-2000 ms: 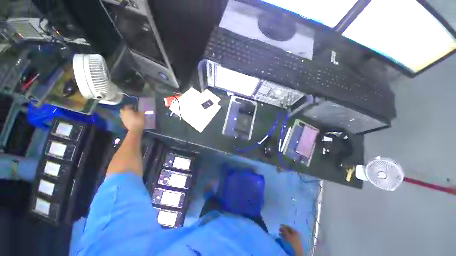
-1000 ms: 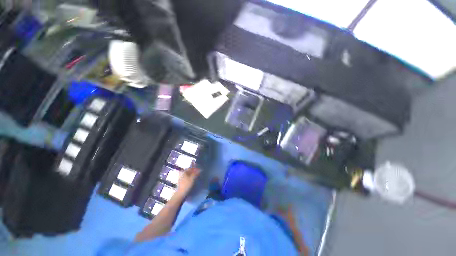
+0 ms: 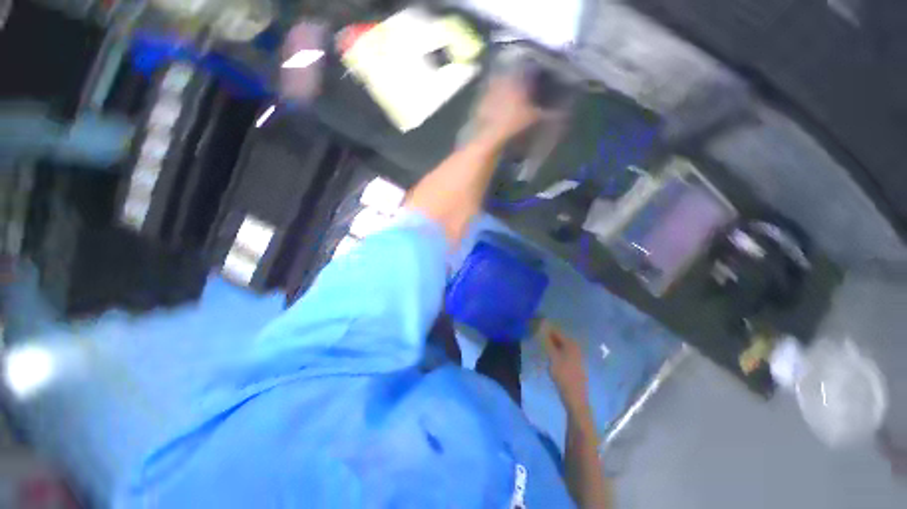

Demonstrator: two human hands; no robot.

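My left hand (image 3: 509, 107) is stretched over the bench at a plate (image 3: 542, 144) beside the paper sheets. It is blurred and covers much of the plate; I cannot tell whether it holds a phone. My right hand (image 3: 559, 348) hangs low beside the blue stool, blurred, with no object visible in it. A purplish phone (image 3: 681, 224) lies on a second pale-framed plate (image 3: 607, 221) to the right. Another purplish slab (image 3: 301, 65) lies at the bench's left end.
Phone trays (image 3: 264, 189) with whitish slots stand left of my arm. Paper sheets (image 3: 403, 75) lie on the bench. A blue stool (image 3: 497, 288) is below the bench edge. A blurred white fan (image 3: 840, 393) and dark cables (image 3: 771, 258) are at the right.
My left hand has moved from the phone tray up and right to the plate by the papers. The view has shifted, bringing the bench closer. My right hand remains low at the right.
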